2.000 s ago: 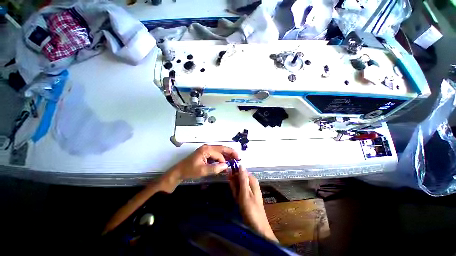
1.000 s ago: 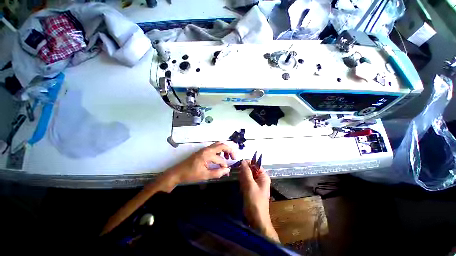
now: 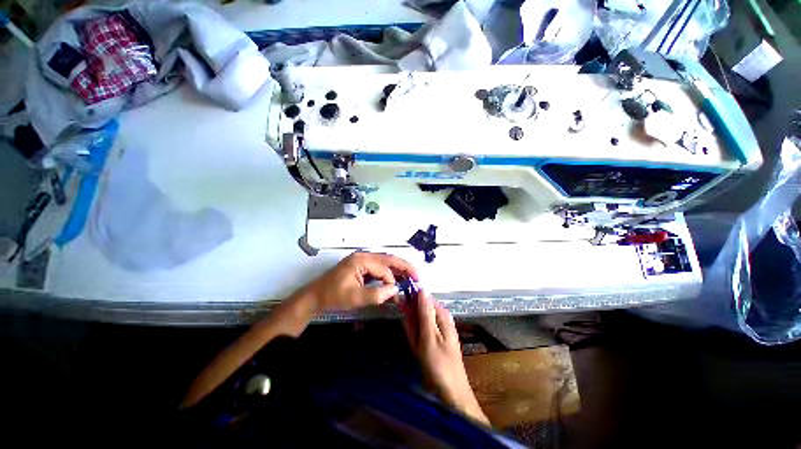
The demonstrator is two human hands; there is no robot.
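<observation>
My left hand [image 3: 356, 282] and my right hand [image 3: 430, 324] meet at the table's front edge. Their fingertips pinch a small dark strip [image 3: 407, 288] between them, like a small label. Snips do not show clearly in my right hand; its palm side is hidden. A little pile of small dark labels [image 3: 427, 242] lies on the machine bed just beyond my fingers. A stack of black square labels [image 3: 475, 202] lies under the machine arm. The presser foot [image 3: 351, 203] is at the left end of the head.
The white sewing machine [image 3: 509, 123] stands behind my hands. A light grey panel [image 3: 149, 219] lies left, beside a blue strip [image 3: 86, 188]. Grey cloth with checked fabric [image 3: 114, 57] is at back left. Red snips [image 3: 645, 237] lie right on the bed. A plastic bag [image 3: 773, 281] hangs right.
A second ago my right hand held open red snips beside the dark strip. Now the blades no longer show, and the fingertips of both hands are together. The view has shifted slightly.
</observation>
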